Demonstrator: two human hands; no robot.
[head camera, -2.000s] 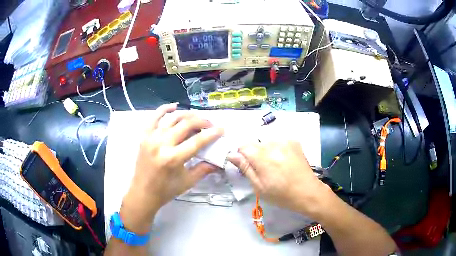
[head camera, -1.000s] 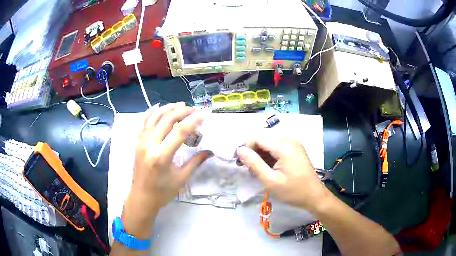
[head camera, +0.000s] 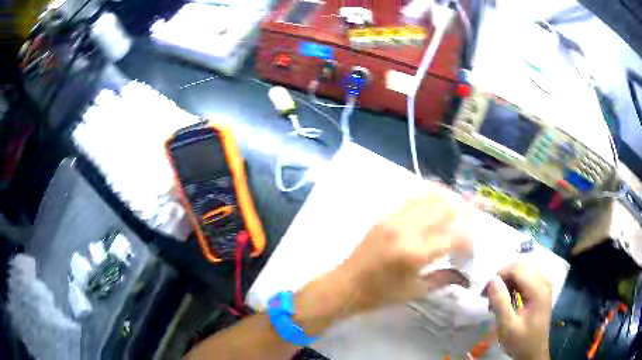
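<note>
My left hand (head camera: 412, 249) is motion-blurred over the white sheet (head camera: 338, 211); its fingers bend down, and whether they hold anything cannot be told. My right hand (head camera: 522, 302) is at the sheet's right part, thumb and fingers close together. A small yellow and dark thing (head camera: 517, 300) shows at its fingers; whether it is gripped is unclear. Crumpled white tissue or clear plastic (head camera: 450, 309) lies between and below the hands. Part of the orange cable (head camera: 479, 349) shows at the bottom edge. A small metallic cylinder (head camera: 526, 246) lies above my right hand.
The orange-edged multimeter (head camera: 211, 190) lies left of the sheet, its red lead running down. Rows of white chargers (head camera: 130, 148) and a grey tray (head camera: 67, 204) holding boards and housings are further left. The red power unit (head camera: 380, 70) and cream instrument (head camera: 542, 133) stand behind.
The view has swung left and tilted, bringing in the charger rows and tray; bench things appear further right. The small brownish thing seen by my left hand no longer shows clearly.
</note>
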